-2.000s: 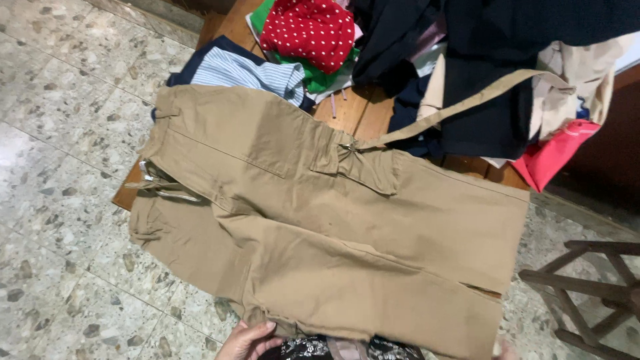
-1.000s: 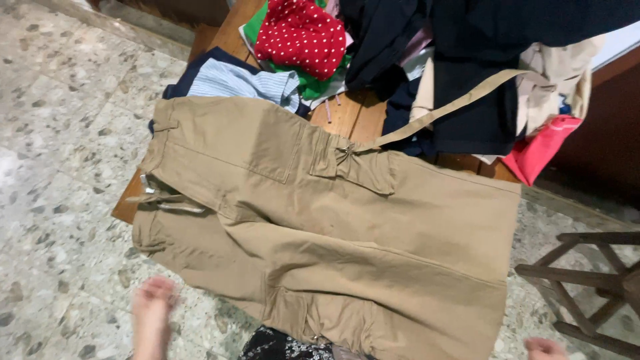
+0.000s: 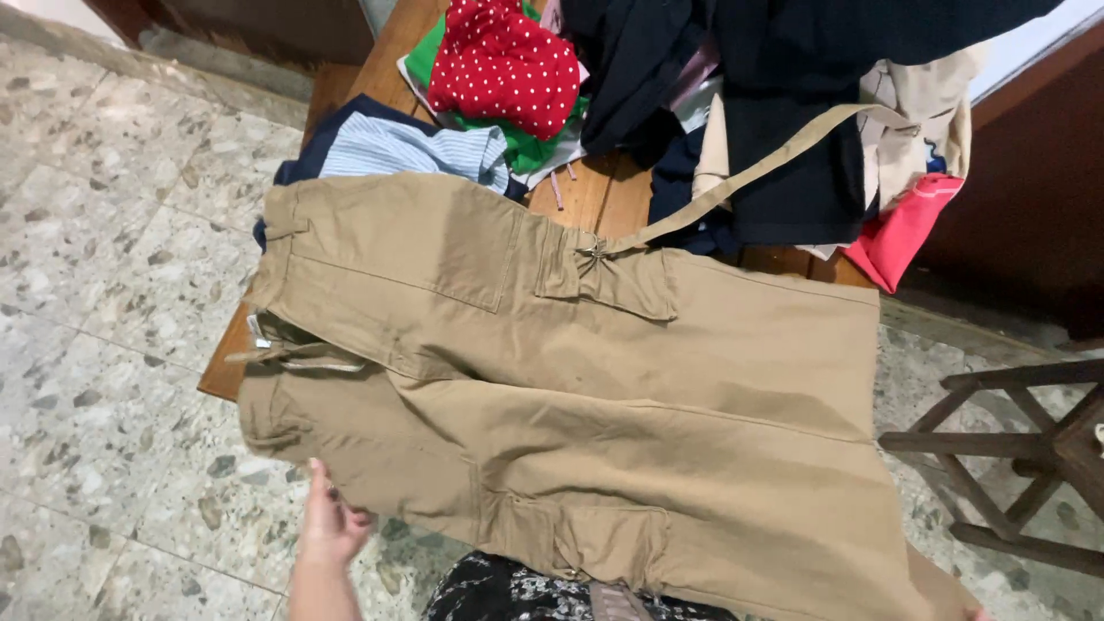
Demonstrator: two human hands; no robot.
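Khaki cargo trousers (image 3: 690, 362) lie spread across the wooden table, waistband to the left and leg hems to the right. At the lower edge, near the waistband, my left hand (image 3: 332, 528) touches the cloth, thumb up and fingers curled; whether it grips is unclear. Only fingertips of my right hand (image 3: 978, 614) show in the bottom right corner, at the drawn-out corner of the nearer hem; the rest is out of frame. A long khaki strap (image 3: 776, 159) runs from metal rings by the far cargo pocket toward the upper right. The open waist shows a small white label.
Behind the trousers on the wooden table (image 3: 226, 358) are a red polka-dot cloth (image 3: 509, 73), a striped light blue garment (image 3: 414, 147), black garments (image 3: 793, 155) and a pinkish-red cloth (image 3: 901, 233). A dark wooden stool (image 3: 1000, 444) stands at the right. Black patterned fabric (image 3: 517, 591) shows below.
My left hand has come up to the trousers' lower edge from the floor area beside it. My right hand has moved to the nearer hem, whose corner now extends farther out to the lower right.
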